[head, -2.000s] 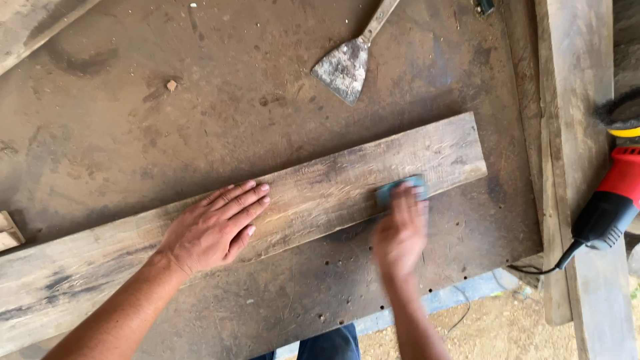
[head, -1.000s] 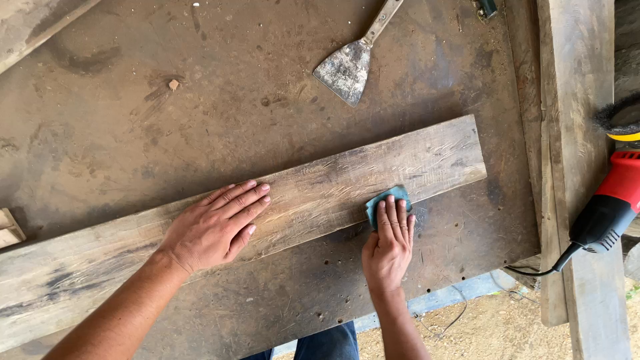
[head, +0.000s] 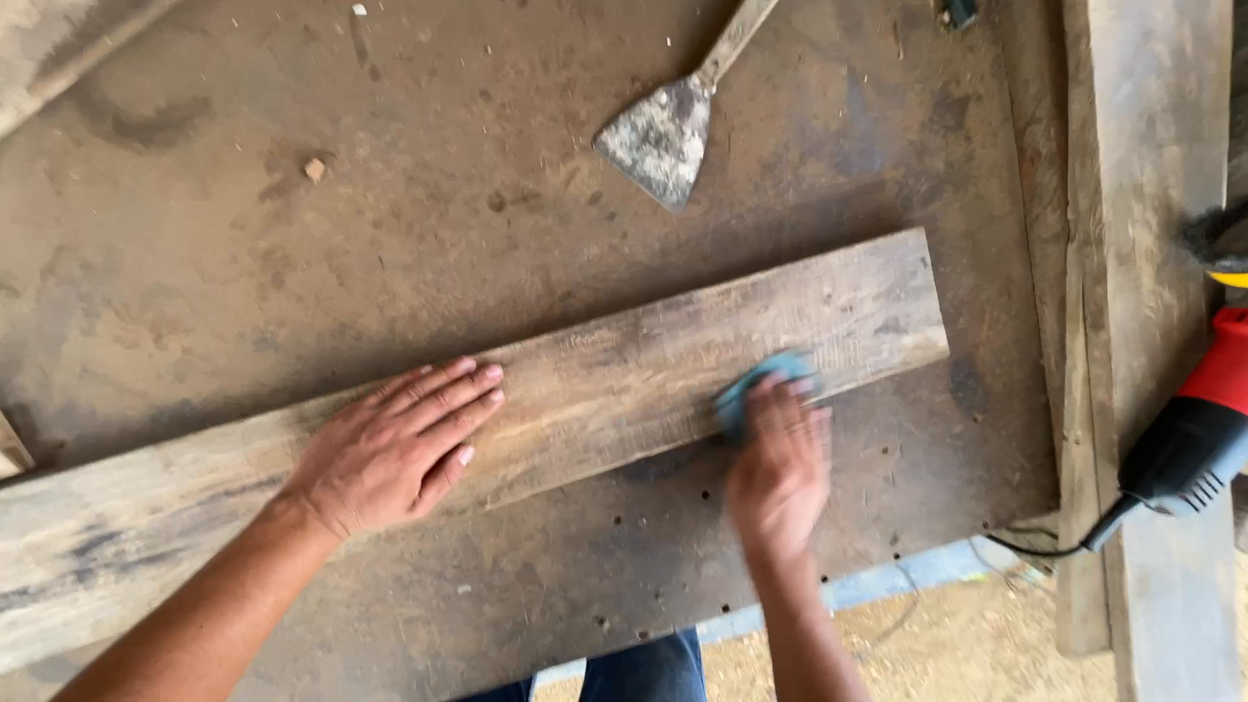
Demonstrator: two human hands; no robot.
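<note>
A long weathered wooden board (head: 604,390) lies aslant across a brown, stained worktable. My left hand (head: 400,448) rests flat on the board's middle, palm down, fingers slightly apart, with nothing held. Near the board's right end, my right hand (head: 780,448) presses a blue-green pad (head: 765,385), perhaps sandpaper, against the board's lower edge. That hand and the pad are blurred, and its fingers partly cover the pad.
A scraper (head: 658,136) with a stained triangular blade lies beyond the board on the worktable (head: 439,244). More wooden boards (head: 1160,146) stand along the right side, with a red and black corded power tool (head: 1194,419) on them. A wood chip (head: 314,169) lies at upper left.
My right hand and the pad have moved left along the board since two seconds ago. My left hand has stayed in place on the board.
</note>
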